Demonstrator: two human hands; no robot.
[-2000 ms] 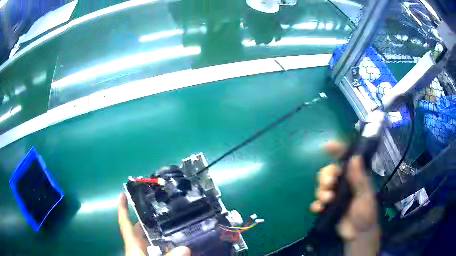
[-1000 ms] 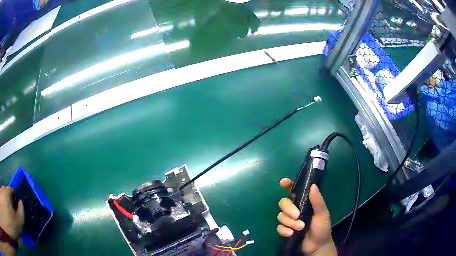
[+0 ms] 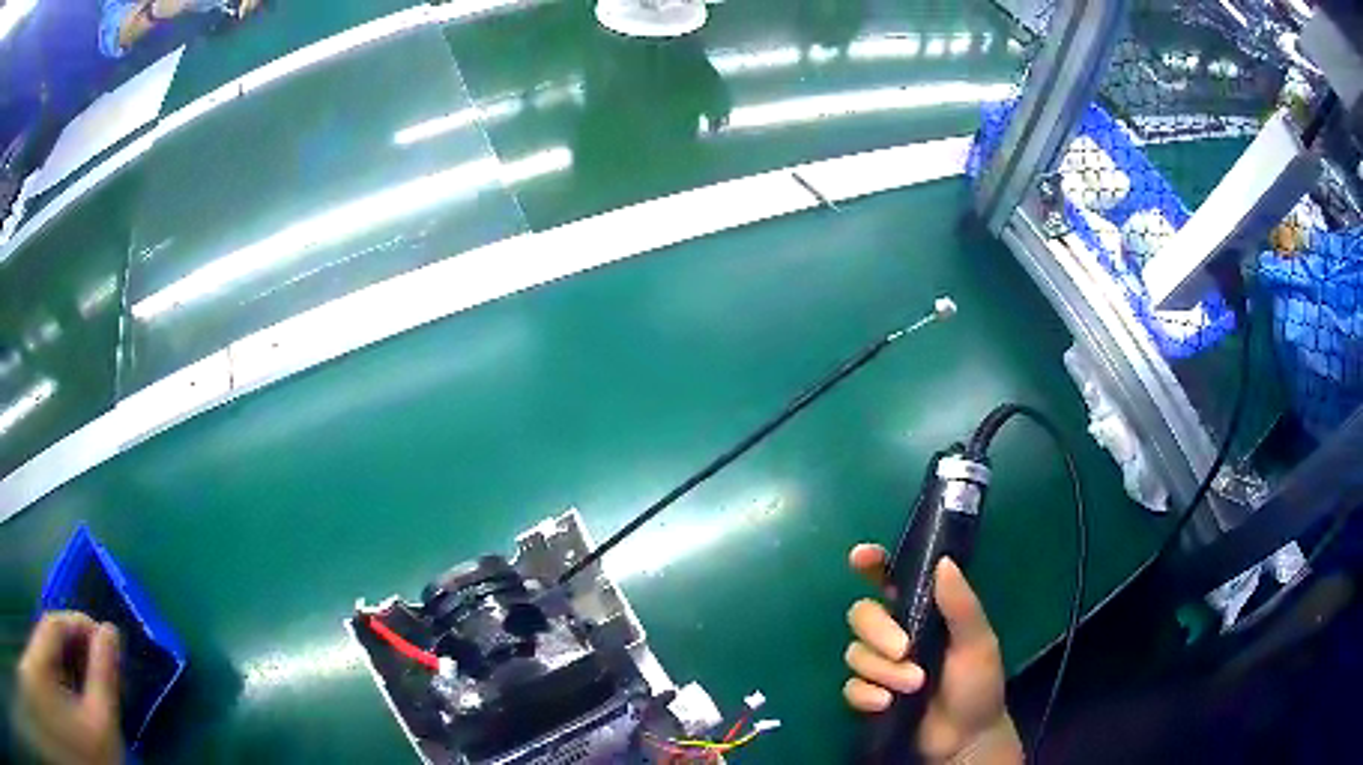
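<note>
The part-built unit [image 3: 523, 658], a white housing around black parts, lies at the bottom centre, cut off by the lower edge. A red lead [image 3: 401, 643] and a black lens barrel [image 3: 476, 590] show in it. Its black cable [image 3: 733, 456] runs up right to a small white plug. My right hand [image 3: 934, 658] grips the black electric screwdriver [image 3: 939, 546], cord end up; its bit is out of view. My left hand [image 3: 72, 680] is over the blue screw bin [image 3: 162, 635] at the lower left, fingertips together; I cannot tell whether they hold a screw.
Thin coloured wires [image 3: 703, 743] stick out at the unit's right. The screwdriver cord [image 3: 1079, 523] loops down on the right. A metal frame [image 3: 1099, 321] with mesh and a blue tray [image 3: 1099, 187] stands at the right. A white strip [image 3: 493, 277] crosses behind. A person's arm [image 3: 132, 27] shows far left.
My left hand has left the unit and moved to the screw bin, its fingertips now drawn together. The screwdriver in my right hand is lower and steadier than two seconds ago.
</note>
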